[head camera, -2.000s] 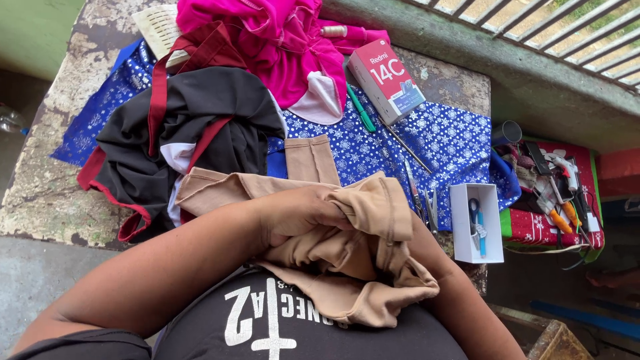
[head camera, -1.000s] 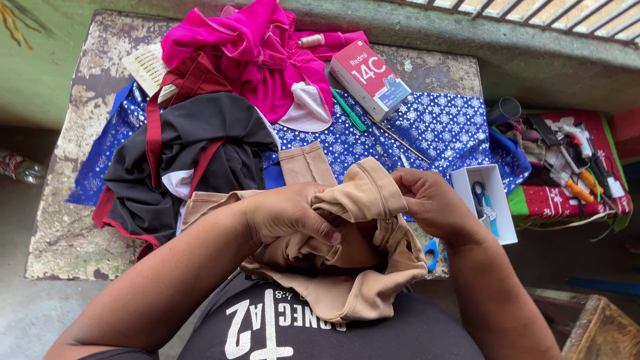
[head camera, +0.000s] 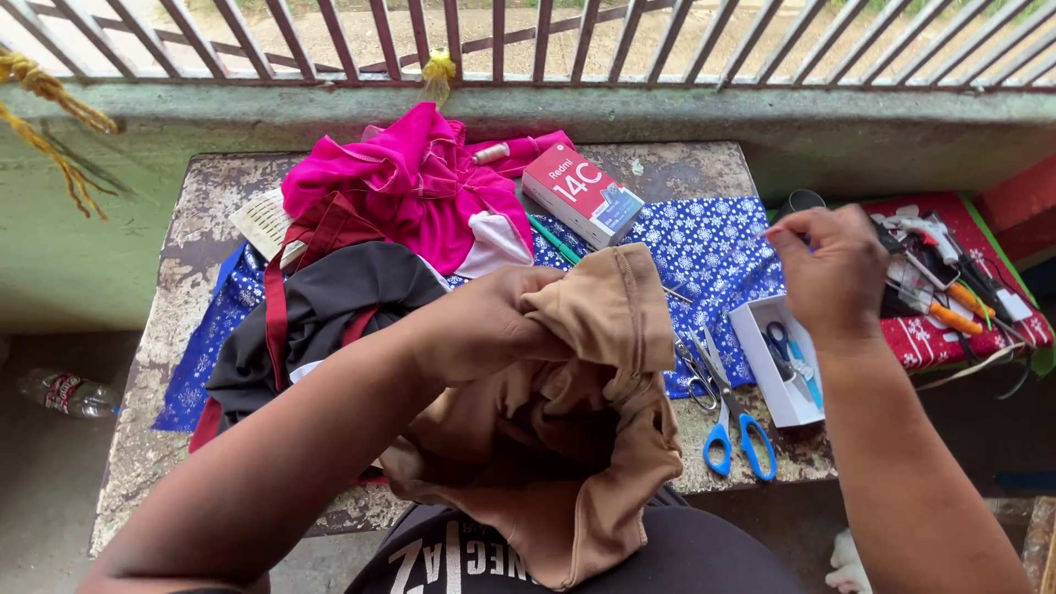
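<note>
My left hand (head camera: 487, 330) grips a bunched tan fabric garment (head camera: 528, 495) by its seamed band, above my lap. My right hand (head camera: 833, 272) is raised to the right, apart from the garment, with thumb and forefinger pinched; whether something thin is between them cannot be made out. Between the hands, scissors with blue handles (head camera: 734, 421) lie partly open on the table beside small metal scissors (head camera: 697, 379). A white open box (head camera: 751, 355) just below my right hand holds dark-handled scissors and a light blue tool.
On the worn table (head camera: 132, 462) lie blue snowflake cloth (head camera: 709, 239), magenta fabric (head camera: 388, 181) with a thread spool (head camera: 491, 153), black fabric (head camera: 330, 289), a phone box (head camera: 577, 194) and a green pen-like tool (head camera: 554, 239). Tools rest on red cloth (head camera: 907, 342) at right. A barred wall stands behind.
My right hand has left the tan garment and moved up and to the right. My left hand keeps its hold. The blue-handled scissors show more fully. The view has shifted toward the barred wall.
</note>
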